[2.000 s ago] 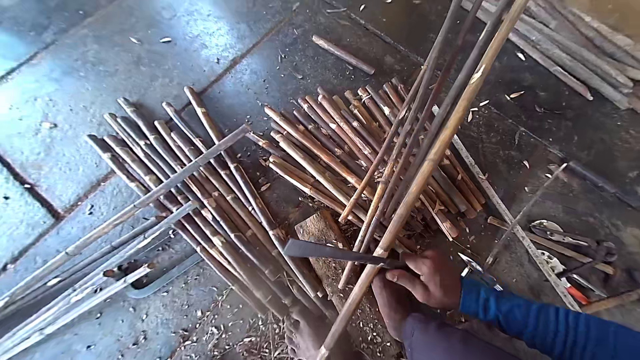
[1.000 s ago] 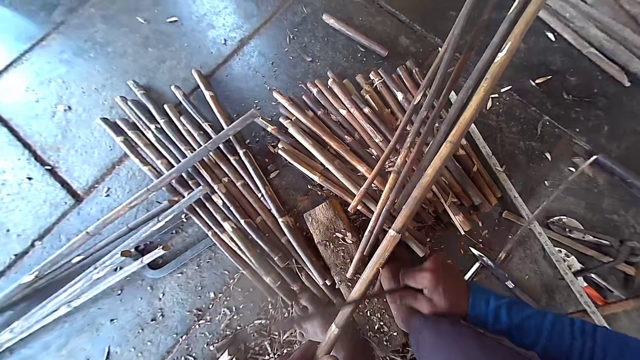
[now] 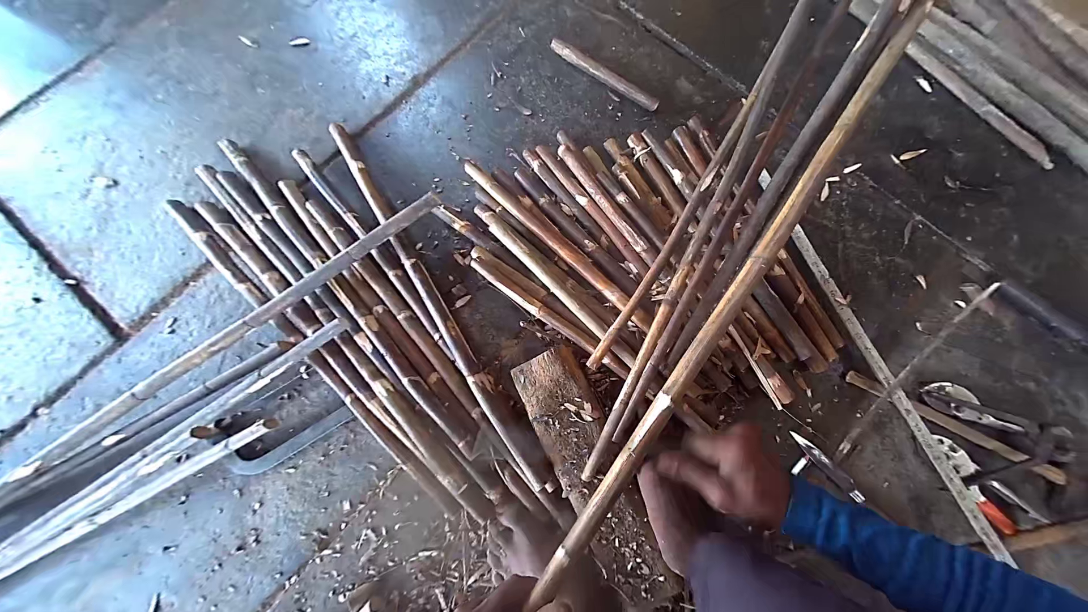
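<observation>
Near the bottom edge, my left hand is partly cut off by the frame and closes around the lower end of a long cane pole. My right hand, in a blue sleeve, is blurred and curled just right of that pole. The knife seen in it earlier is hardly visible now, its blade blurred or hidden. Several thinner canes lean beside the long pole. Below them lies a wooden block with shavings on it. Bare feet flank the block.
Cut cane sticks lie at left, with a shorter pile at centre. Long split lengths cross the left sticks. A straight metal strip, pliers and other tools lie at right. Thick poles lie top right.
The knife blade, plain across the long pole two seconds ago, became blurred and is no longer clearly seen. My right hand has shifted slightly and is blurred by motion.
</observation>
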